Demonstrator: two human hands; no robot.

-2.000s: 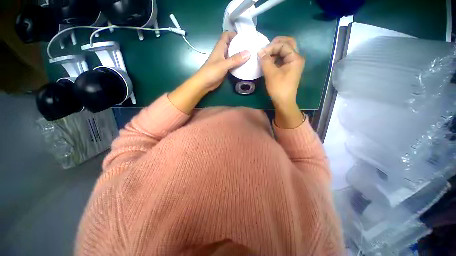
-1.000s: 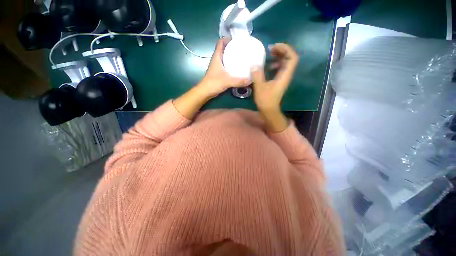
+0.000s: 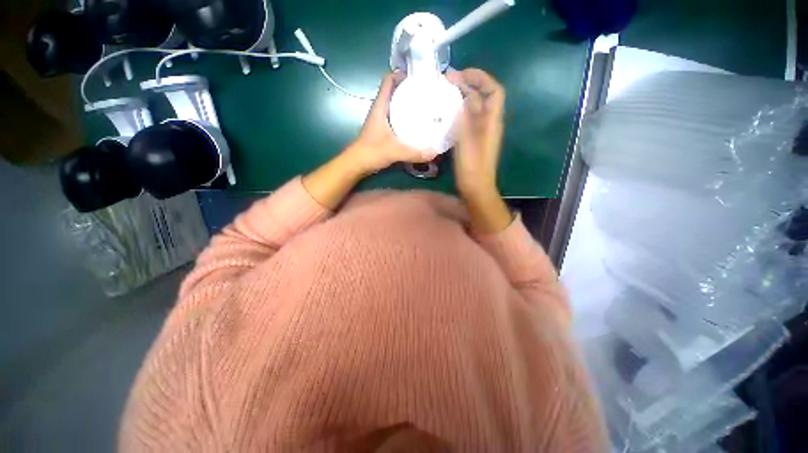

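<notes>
A white security camera (image 3: 427, 113) is in front of me on the green bench, its round head towards me and its white antennas at the far side. A small dark mark shows on the head. The dark lens part (image 3: 422, 169) peeks out below the head. My left hand (image 3: 383, 133) holds the head from its left side. My right hand (image 3: 479, 128) is at the head's right edge with its fingers bent and blurred. Whether it grips the head or a small piece is unclear. A thin white cable runs left from the camera.
Several cameras with glossy black balls (image 3: 172, 159) stand at the bench's left. Clear air-column bags (image 3: 687, 146) are piled on the white surface at right. A dark blue lump (image 3: 595, 16) lies at the back. A plastic-wrapped bundle (image 3: 133, 246) is below the bench's left edge.
The camera head has tilted and moved slightly towards me, and its lens part shows less. My right hand has left the head's face and is now at its right edge.
</notes>
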